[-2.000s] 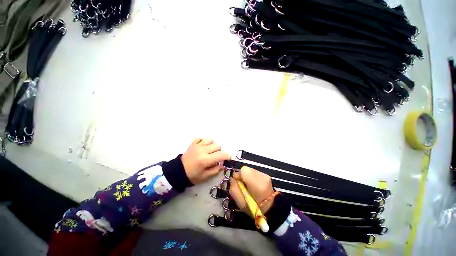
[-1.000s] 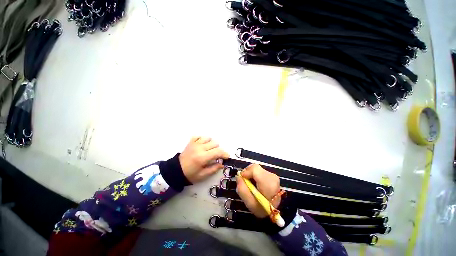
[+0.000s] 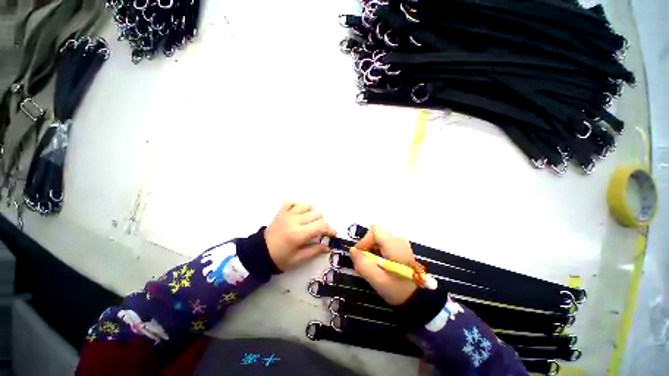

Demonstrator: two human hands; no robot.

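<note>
Several black webbing straps with silver D-rings at their ends lie side by side in front of me. My left hand pinches the ring end of one strap near the top of the row. My right hand holds a slim yellow pen-like tool with an orange-red cord near its back end. Its front end points at the strap end beside my left fingers; the tip is too small to make out.
A large pile of black straps lies at the top right. A yellow tape roll is at the right. A tied strap bundle, olive-grey webbing and more black straps lie at the left and upper left.
My right hand and the yellow tool have moved up from the strap below to the one my left hand pinches; the tool now lies flatter. My left hand has stayed nearly in place.
</note>
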